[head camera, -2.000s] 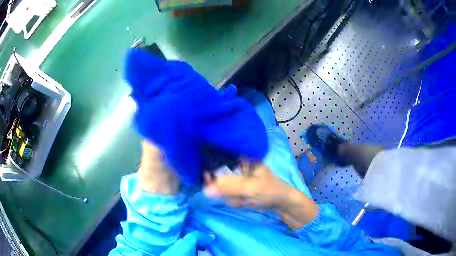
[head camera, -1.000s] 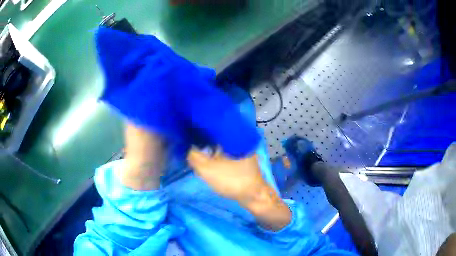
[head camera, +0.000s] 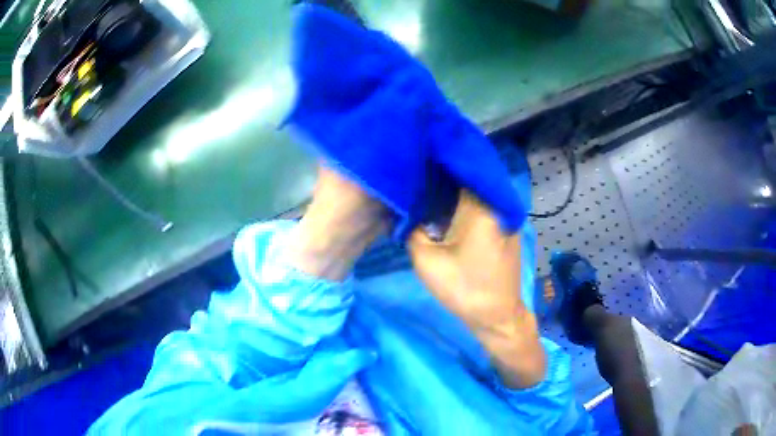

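Observation:
A deep blue cloth (head camera: pixel 383 111) is draped over both my hands in front of my body, above the bench's near edge. My left hand (head camera: pixel 340 217) reaches up under the cloth's left part; its fingers are hidden. My right hand (head camera: pixel 468 264) is at the cloth's lower right end, with its fingertips under the fold. A small dark object (head camera: pixel 439 204) shows between my hands, partly covered by the cloth; I cannot tell what it is. Something dark also shows past the cloth's upper end. The picture is blurred.
A white-shelled appliance unit (head camera: pixel 183 51) with black, yellow and green parts lies on the green bench (head camera: pixel 230 183) at upper left. A pale wire (head camera: pixel 128 200) trails from it. At right are a perforated metal panel (head camera: pixel 625 213), blue sheeting, and another person's leg and shoe (head camera: pixel 579 281).
The view has shifted, so the unit now shows more fully at upper left. The cloth and both hands appear further right in the picture. The cloth still covers my hands.

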